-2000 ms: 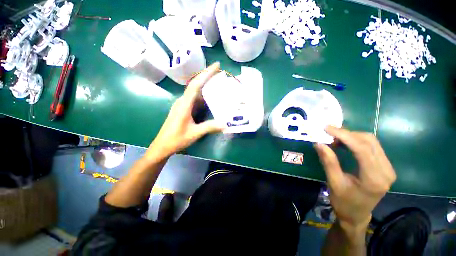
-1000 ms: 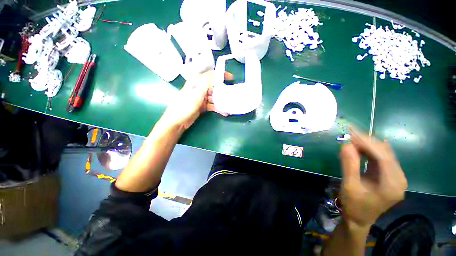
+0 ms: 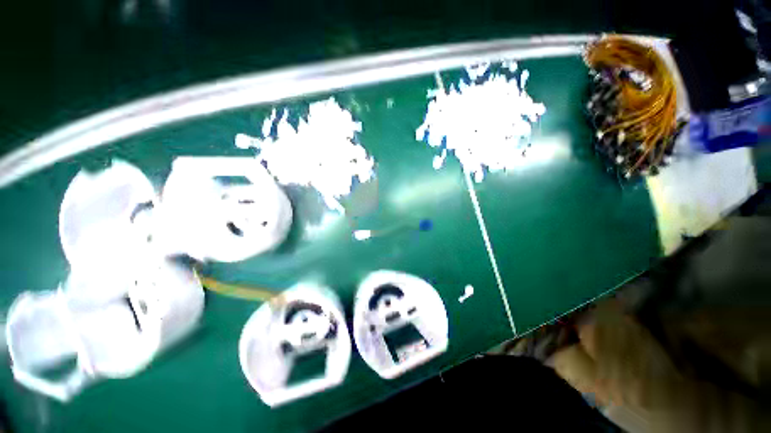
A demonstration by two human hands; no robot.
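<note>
Two white cup-shaped housings stand side by side on the green mat, the left one (image 3: 258,347) and the right one (image 3: 369,338), with curved cut-outs and rectangular windows facing up. A small printed label shows at the right one's window. A loose white clip (image 3: 466,293) lies to its right. A blurred skin-coloured shape, apparently my right hand (image 3: 621,359), is at the lower right, beyond the bench edge; its fingers and any held thing are unclear. My left hand is out of the picture.
Several housings (image 3: 110,211) cluster at the left. Two heaps of white clips (image 3: 317,152) (image 3: 482,123) lie at the back, with a blurred blue-capped pen (image 3: 426,226) in front. Orange wire leads (image 3: 647,93) and a pale sheet (image 3: 697,199) are at the right.
The view has swung right and turned. The housing that my left hand held now stands beside the other, and that hand has left the view. The wire leads have come into view.
</note>
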